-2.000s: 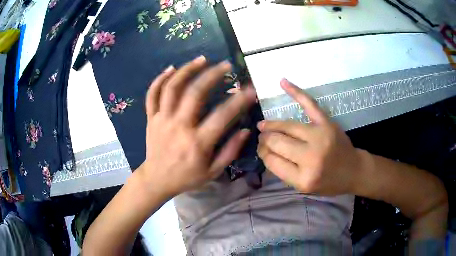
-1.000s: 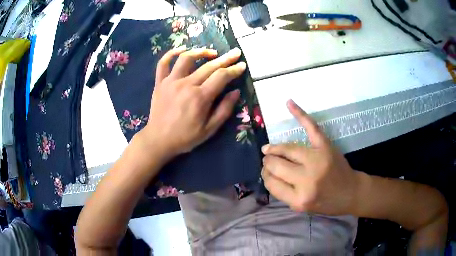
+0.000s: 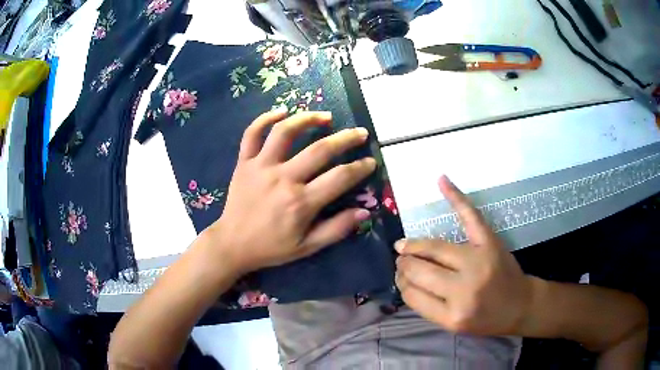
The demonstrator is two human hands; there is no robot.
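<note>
A dark floral panel [image 3: 210,152] lies on the white machine table, its right edge running straight from under the machine head [image 3: 318,22] down to the lap. My left hand [image 3: 289,195] lies flat on the panel, fingers spread, fingertips beside the right edge. My right hand [image 3: 463,274] is at the lower right edge, thumb and curled fingers pinching the fabric border, index finger pointing up and away. The presser foot area at the panel's top edge is too small to make out clearly.
A grey-blue ridged knob [image 3: 396,56] sits right of the needle area. Thread snips [image 3: 481,58] with an orange and blue handle lie beside it. More dark floral pieces [image 3: 79,181] lie at the left. A printed ruler [image 3: 564,195] runs along the near edge. Black cords [image 3: 579,47] lie at the upper right.
The view has shifted up, showing more of the machine head, knob and snips. My left hand has moved from near the lower edge border onto the panel's middle. My right hand still pinches the border.
</note>
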